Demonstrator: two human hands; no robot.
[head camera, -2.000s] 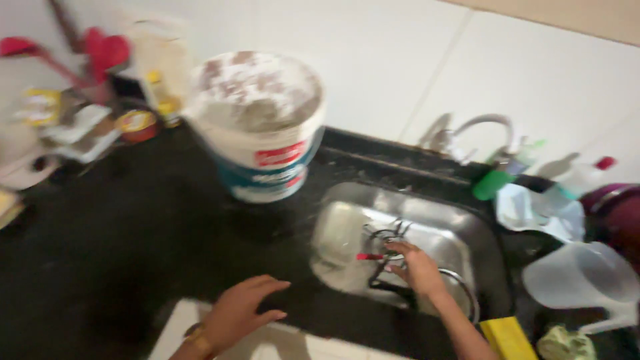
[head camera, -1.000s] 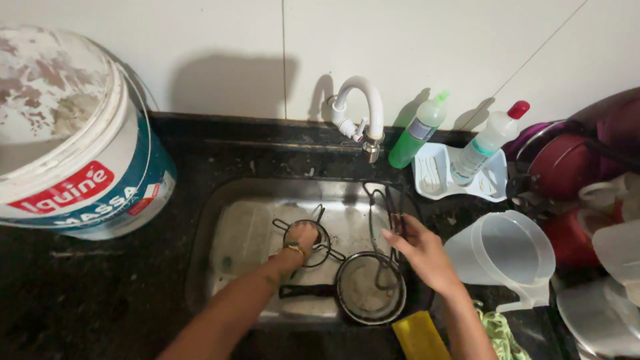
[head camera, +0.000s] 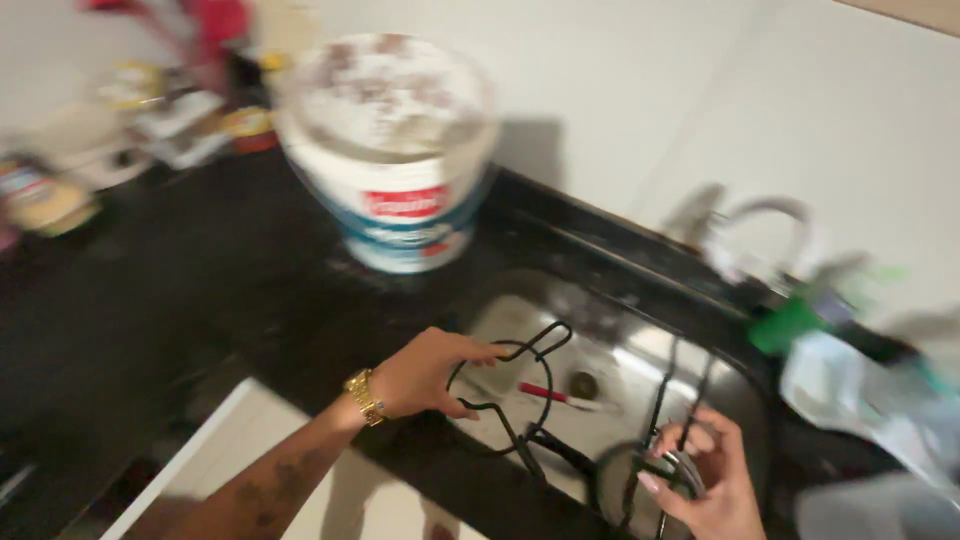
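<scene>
My left hand (head camera: 431, 371), with a gold watch at the wrist, grips a black wire stove grate (head camera: 551, 401) by its left side, held over the near left edge of the steel sink (head camera: 506, 319). In my right hand (head camera: 712, 472) is another black wire grate (head camera: 660, 397), raised over the sink's right part. Beneath it, partly hidden, a pan (head camera: 615, 469) lies in the basin. A thin red-handled utensil (head camera: 544, 391) rests near the drain (head camera: 583, 385).
Behind the sink stands a white curved faucet (head camera: 769, 214). A large plaster bucket (head camera: 390, 165) is on the black counter at its left. Right of the sink are a green bottle (head camera: 791, 322), a white tray (head camera: 821, 382) and a translucent jug (head camera: 877, 502). An open drawer or door (head camera: 300, 465) juts out below.
Both grates have been lifted; one second ago my left hand was on its grate down in the basin. My left hand has moved left with it. The view has swung left.
</scene>
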